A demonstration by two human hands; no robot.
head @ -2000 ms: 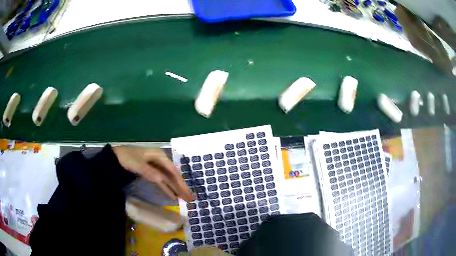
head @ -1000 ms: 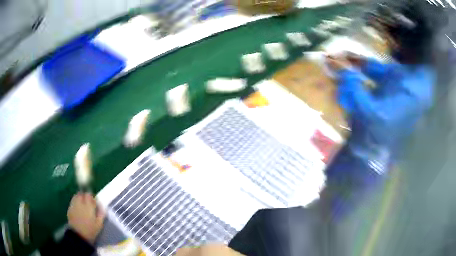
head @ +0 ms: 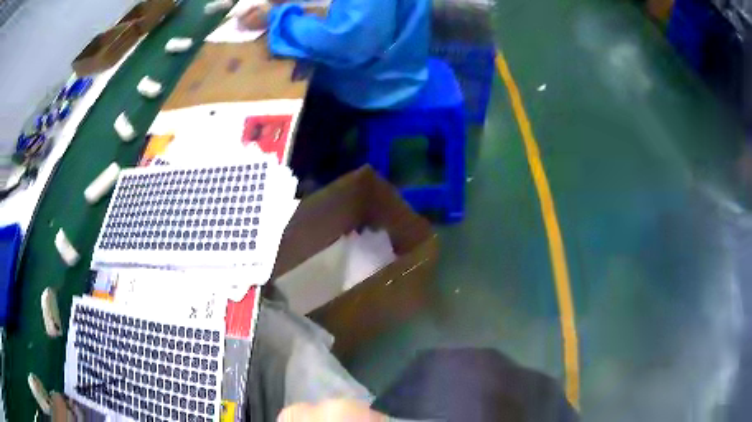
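Note:
The nearer label sheet (head: 148,358) lies at lower left, with rows of dark labels. A thicker stack of label sheets (head: 185,208) lies beyond it. A cream housing (head: 39,394) is on the belt at the lower left edge. Beside it a small skin-coloured patch (head: 61,407) looks like part of my left hand, cut off by the bottom edge; its fingers cannot be made out. My right hand (head: 330,411) shows only as a blurred strip at the bottom edge, next to a dark sleeve; its fingers and anything in them are hidden.
The green conveyor belt (head: 78,198) curves up the left side with several housings. An open carton (head: 371,293) with white contents stands right of the bench. A person in blue (head: 354,37) sits on a blue stool (head: 449,144) beyond it. A yellow line (head: 544,198) crosses the green floor.
The view has swung right and down, bringing the carton, stool and floor into sight. My left hand, seen earlier by a housing at the belt edge, now barely shows at lower left.

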